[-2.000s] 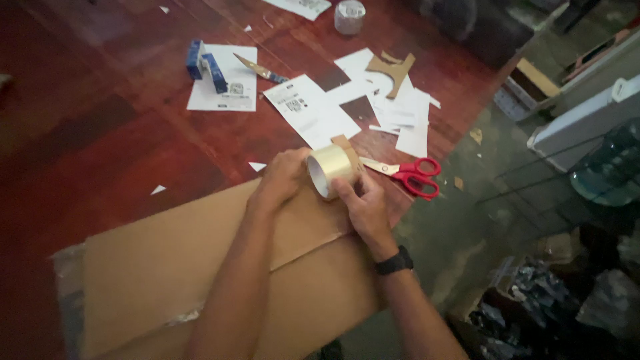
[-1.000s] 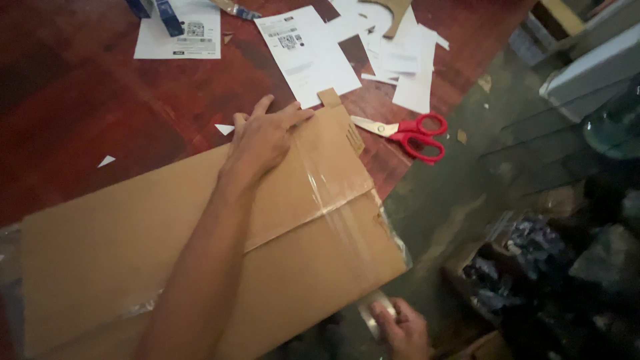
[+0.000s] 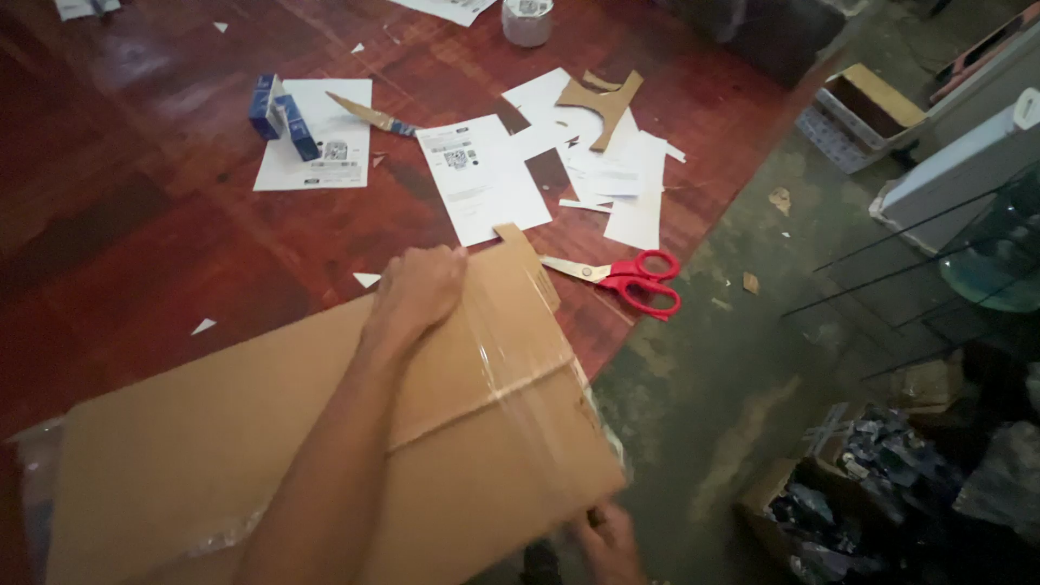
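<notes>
A flat cardboard package [image 3: 325,390] lies over the table's near edge, with a strip of clear tape [image 3: 520,406] running down its right part. My left hand [image 3: 418,296] rests on the package's far edge with its fingers curled; whether it grips the edge is not plain. At the lower right corner is my right hand [image 3: 605,532], partly under the package, and what its fingers hold is hidden. Red-handled scissors [image 3: 613,276] lie slightly spread beside the package's right edge.
Printed paper sheets [image 3: 487,179], a cardboard scrap [image 3: 605,101], a knife [image 3: 361,110], blue-and-white folded pieces [image 3: 296,130] and a tape roll [image 3: 526,20] lie on the red table [image 3: 179,236]. On the floor at the right are a box [image 3: 873,106] and a box of dark plastic material [image 3: 837,504].
The right hand has gone from the far edge down to the near right corner, and tape now spans the package. The roll held two seconds ago is out of sight. The left fingers have curled.
</notes>
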